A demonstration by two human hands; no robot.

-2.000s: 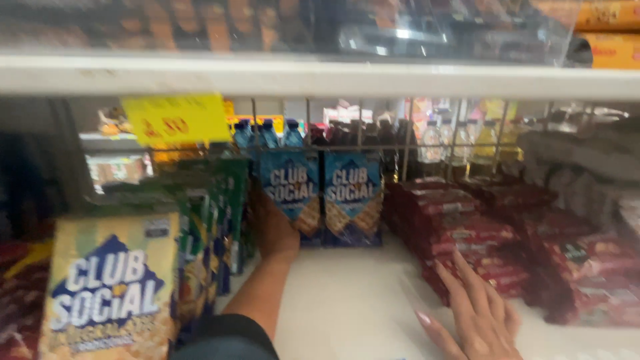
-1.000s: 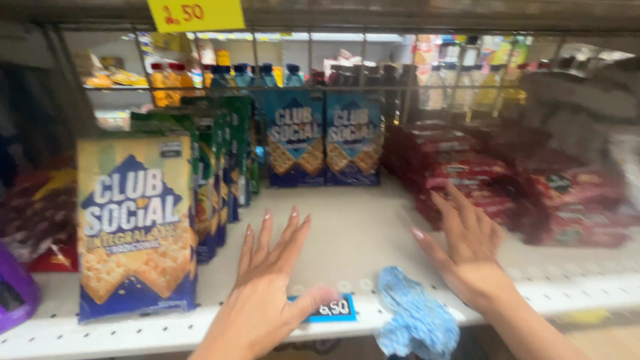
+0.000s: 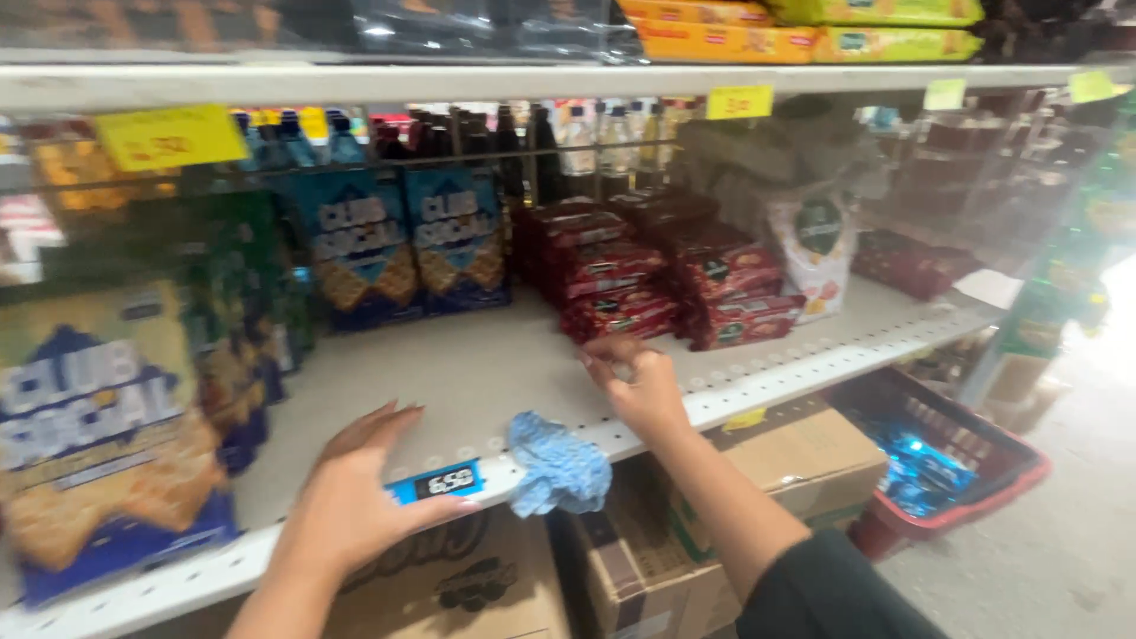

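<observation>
My left hand (image 3: 355, 493) is spread at the front edge of the metal shelf (image 3: 444, 382), thumb by a blue price tag (image 3: 437, 482), holding nothing. My right hand (image 3: 635, 382) has bent fingers just in front of the stacked red biscuit packs (image 3: 621, 306); nothing shows in it. Between the hands a crumpled blue cloth (image 3: 557, 463) hangs over the shelf edge. Two blue Club Social cracker packs (image 3: 457, 240) stand upright at the back. A yellow Club Social pack (image 3: 98, 435) stands front left, with green packs (image 3: 253, 293) in a row behind it.
Below the shelf are cardboard boxes (image 3: 799, 453) and a red basket (image 3: 994, 484) holding shiny blue packs (image 3: 927, 470). A white pouch (image 3: 812, 257) stands right of the red packs. An upper shelf edge (image 3: 532, 82) crosses overhead, and wire mesh closes the back.
My left hand was at the blue packs two seconds ago and is now at the shelf's front edge. The fingers of my right hand have bent. The view has swung right.
</observation>
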